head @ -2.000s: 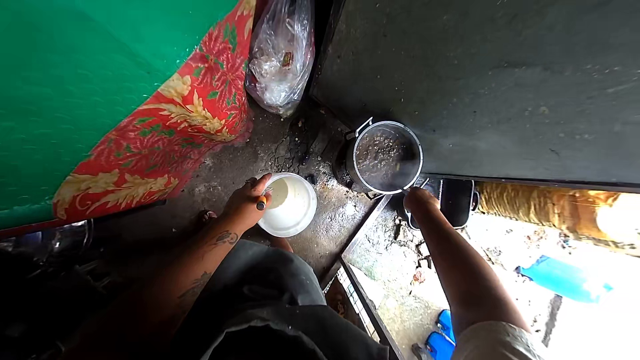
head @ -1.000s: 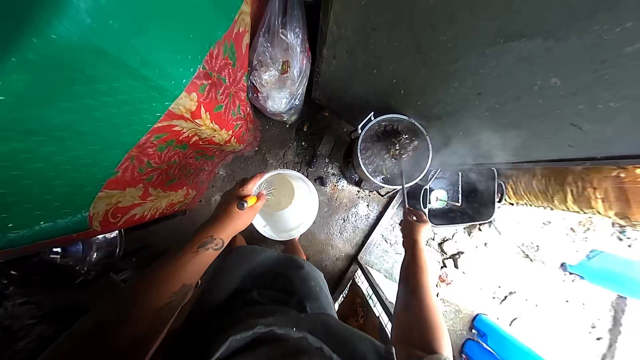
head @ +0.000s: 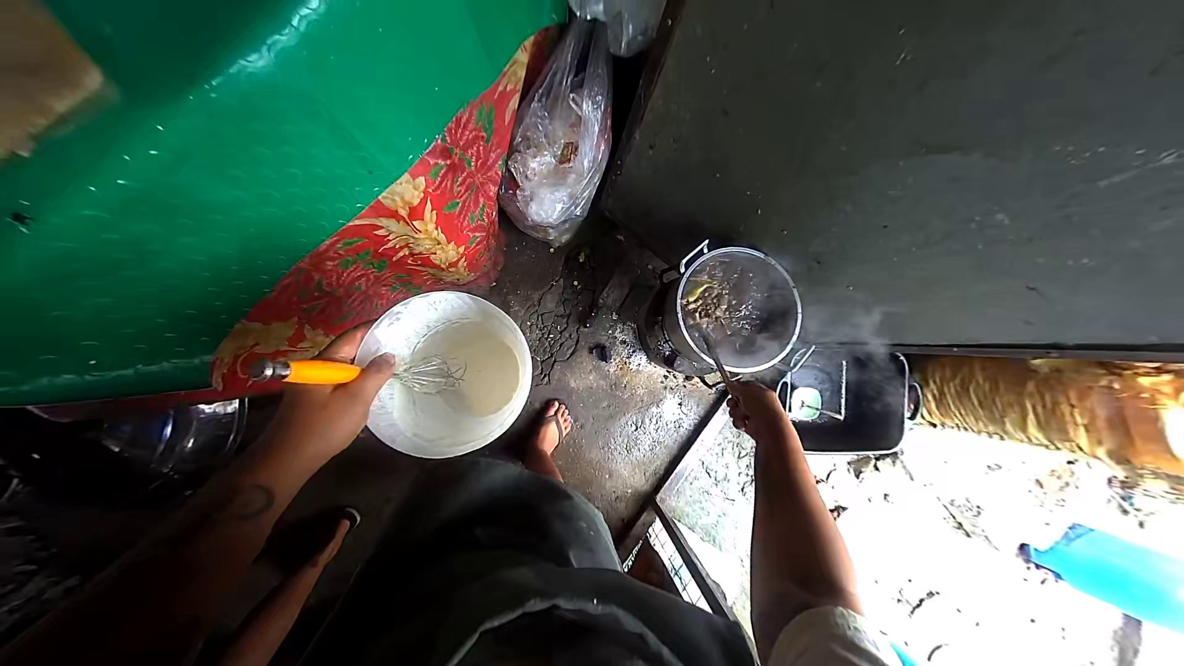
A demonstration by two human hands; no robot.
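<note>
My left hand [head: 338,393] grips the rim of a white plastic bucket [head: 504,324] and pins a wire whisk [head: 319,372] with an orange handle against it. The whisk's wires hang over pale liquid [head: 481,370] inside the bucket. My right hand [head: 757,407] is closed around the handle of a utensil [head: 717,359] whose far end dips into a steaming metal pot [head: 797,305]. Dark liquid with brown bits [head: 717,301] fills the pot; what the utensil's submerged end looks like is hidden. The pot stands on what seems to be a round stove [head: 657,328].
A green-covered table [head: 277,185] with a red floral cloth edge [head: 416,222] lies left. Clear plastic bags [head: 560,148] hang behind. A dark wall panel [head: 906,185] rises at the right, above a black rectangular pan [head: 879,407]. A metal frame [head: 689,555] stands near my legs.
The white bucket, first between my legs and the pot, is now nearer the table cloth, with my left hand on its rim. My right hand keeps its utensil in the pot, where the bits have shifted.
</note>
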